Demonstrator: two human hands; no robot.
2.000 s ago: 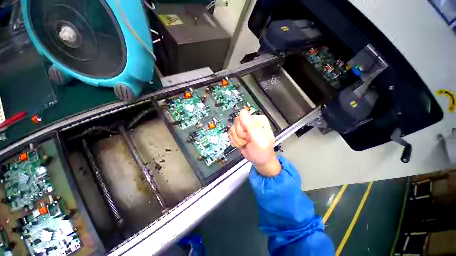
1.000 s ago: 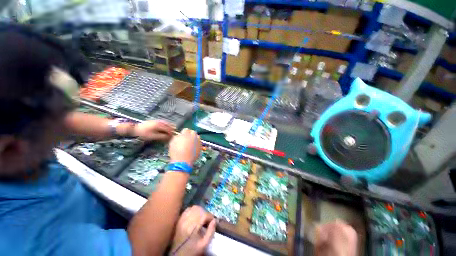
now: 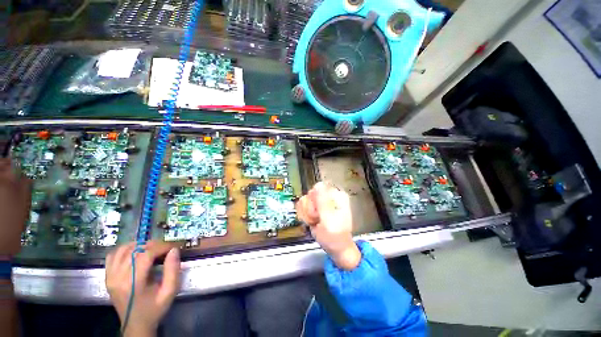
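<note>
Green circuit boards (image 3: 196,212) with orange components lie in dark carriers along the conveyor, four in the carrier before me. My right hand (image 3: 329,214), in a blue sleeve, is closed in a loose fist over that carrier's right edge, beside the lower right board (image 3: 271,207). No object shows in it; the inside of the fist is hidden. My left hand (image 3: 142,283) rests on the silver conveyor rail (image 3: 224,276), thumb apart, fingertips at the carrier's near edge, with nothing seen in it. A blue coiled cord (image 3: 155,168) hangs down to it.
Another person's hand (image 3: 12,210) is at the left edge. A turquoise fan (image 3: 395,66), a red stick (image 3: 232,108), a sample board (image 3: 213,70) and a plastic bag (image 3: 109,74) are behind the line. Another loaded carrier (image 3: 428,214) sits near the black machine opening (image 3: 560,263) at right.
The view has swung back from the neighbour towards the line. My left hand has come onto the rail; my right fist is now over the near carrier's right edge, no longer over the carrier by the machine.
</note>
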